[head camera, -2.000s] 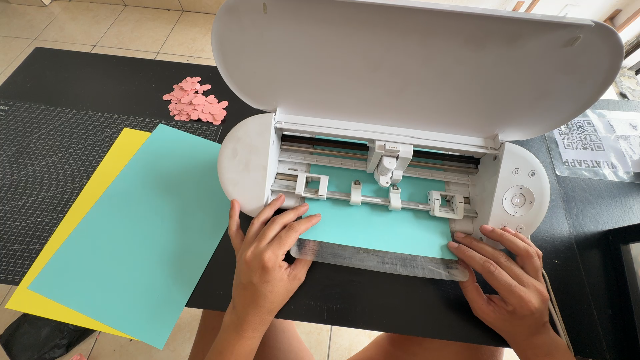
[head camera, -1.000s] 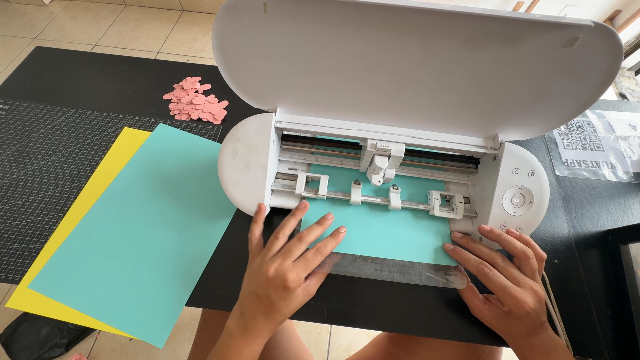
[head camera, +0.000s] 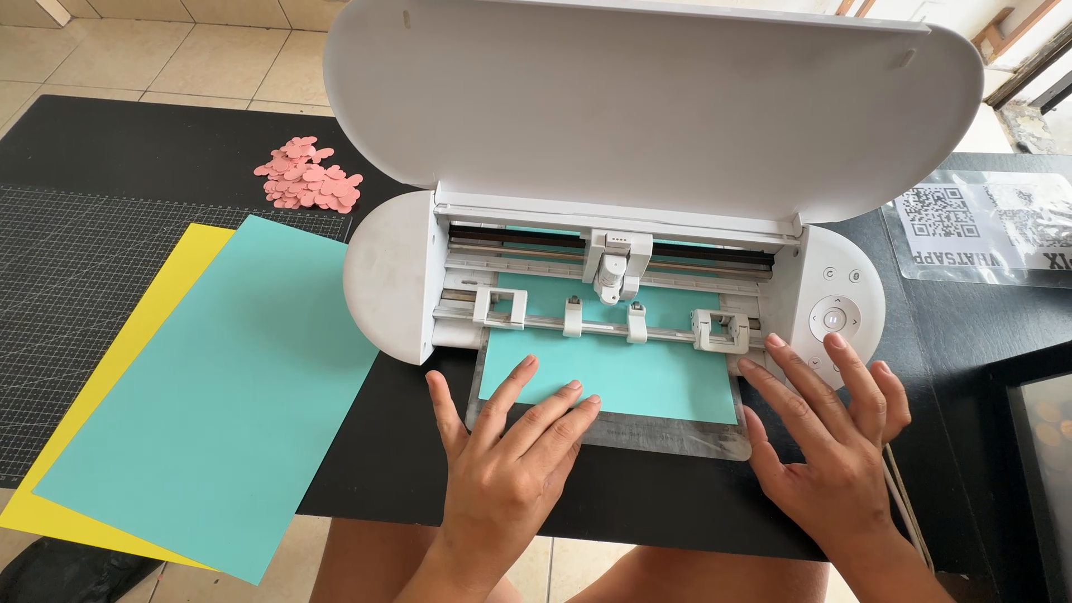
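A white cutting machine (head camera: 388, 280) stands on the black table with its lid (head camera: 653, 109) raised. A turquoise sheet (head camera: 620, 377) on a translucent cutting mat (head camera: 670, 439) passes under its roller bar, below the white tool carriage (head camera: 615, 260). My left hand (head camera: 511, 469) is spread over the near left part of the mat and sheet, fingertips at the sheet, gripping nothing. My right hand (head camera: 829, 452) is spread by the mat's right edge and the machine's button panel (head camera: 835, 318), fingers apart and holding nothing.
To the left, a turquoise sheet (head camera: 218, 394) overlaps a yellow sheet (head camera: 100, 402) on a gridded mat (head camera: 50, 276). Pink paper cutouts (head camera: 308, 177) are piled behind them. A plastic sleeve with printed codes (head camera: 988, 226), a dark-framed box (head camera: 1013, 419) and a cable (head camera: 909, 511) are at right.
My left hand has moved right from the machine's left side onto the sheet. The mat and sheet reach farther out toward me. My right hand's fingers have lifted and spread.
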